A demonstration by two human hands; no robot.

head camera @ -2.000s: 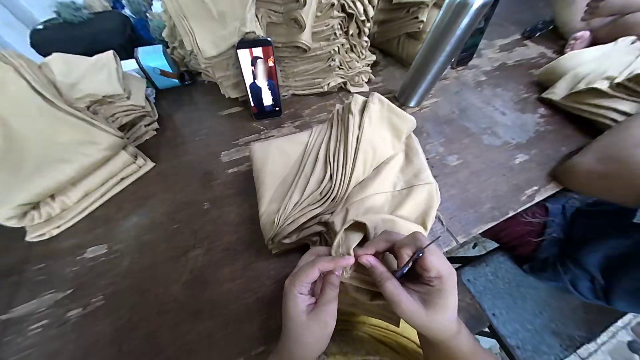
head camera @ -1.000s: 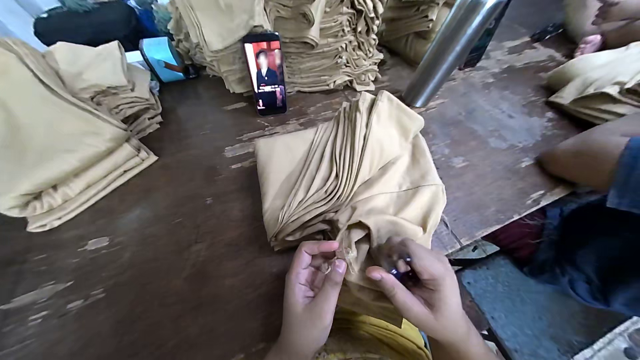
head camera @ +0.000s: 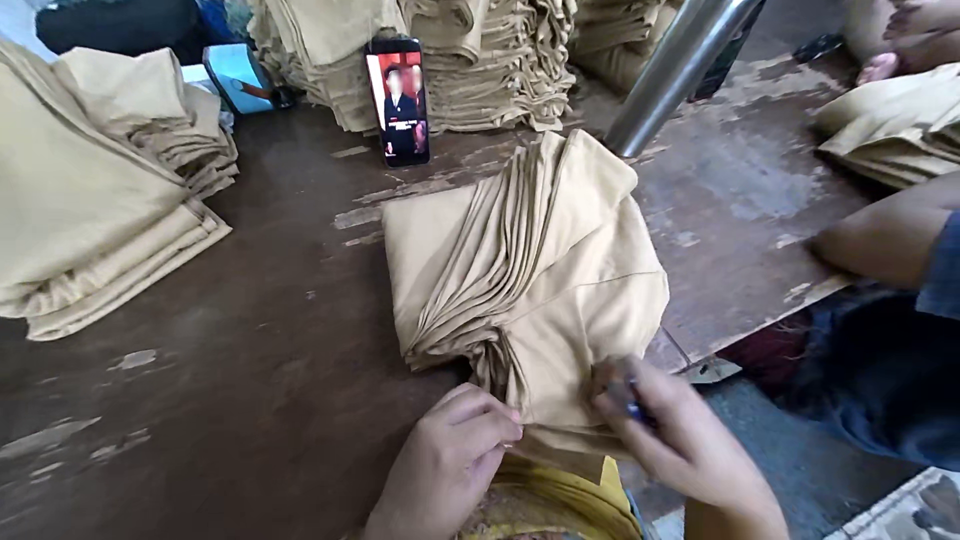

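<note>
A folded stack of tan cloth pieces (head camera: 525, 255) lies on the worn wooden table before me, with its near end hanging toward my lap. At that near end, my left hand (head camera: 469, 442) pinches the edge of the cloth between thumb and fingers. My right hand (head camera: 660, 427), blurred, is just to the right over the cloth, its fingers curled around a small dark tool (head camera: 636, 401). The tool's exact kind cannot be told in this blur. Yellow fabric (head camera: 555, 499) shows below both hands.
A lit phone (head camera: 399, 101) leans on tall tan cloth piles (head camera: 487, 67). Right of it a steel bottle (head camera: 667, 75) stands on the table (head camera: 285, 390). More tan cloth (head camera: 82, 187) lies at left. Another person's arm (head camera: 889, 232) rests at the right edge, near further cloth (head camera: 900, 127).
My right hand has moved away from my left, toward the right, with the small tool. My left hand stays at the near edge of the cloth.
</note>
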